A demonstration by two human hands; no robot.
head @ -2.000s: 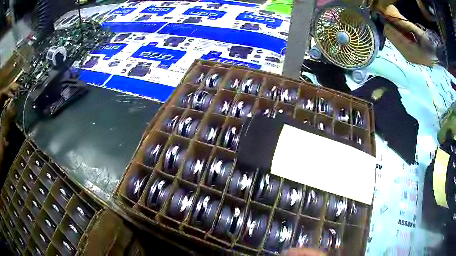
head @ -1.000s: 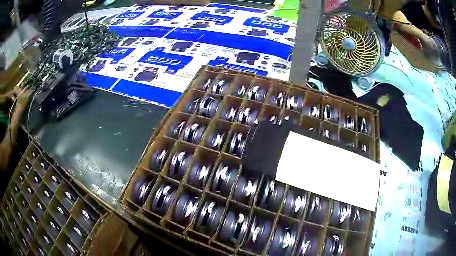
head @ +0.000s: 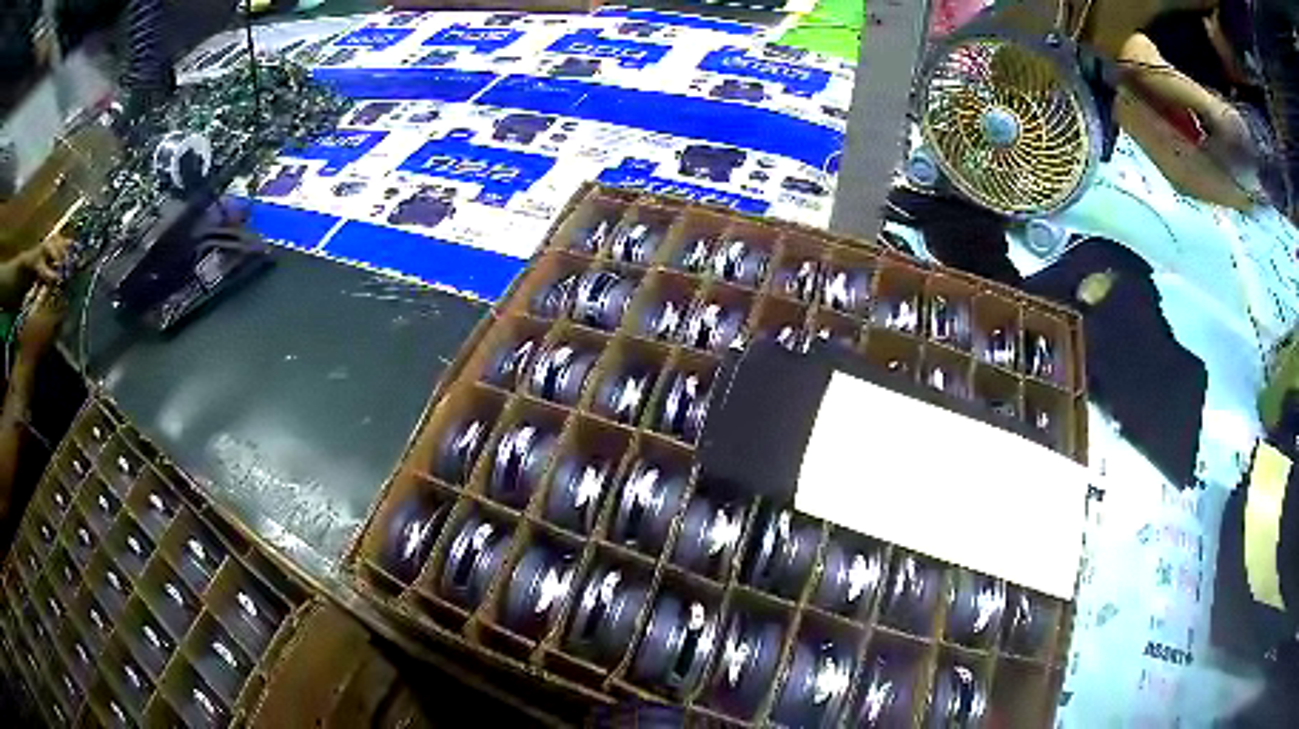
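A divided cardboard tray (head: 426,474) lies on the bench in front of me, tilted in the view and cut off by the bottom edge. Glossy dark round parts (head: 580,486) stand upright in its cells. A black sheet (head: 755,427) lies over the tray's middle and right cells. A blank cream-white rectangle (head: 940,484) lies on or forms part of it; I cannot tell which. My left hand and my right hand are not in view.
A second divided tray (head: 136,570) is at lower left. A dark parts heap (head: 285,107), printed sheets (head: 477,171), a fan (head: 1009,126) and black cloth (head: 1125,342) surround the tray. Another person's hand (head: 43,264) is far left; another person's arm (head: 1175,86) is upper right.
The view has shifted slightly, so the tray sits a little further right and lower. The skin-coloured blur at the bottom edge is gone. Another person's hand now shows far left.
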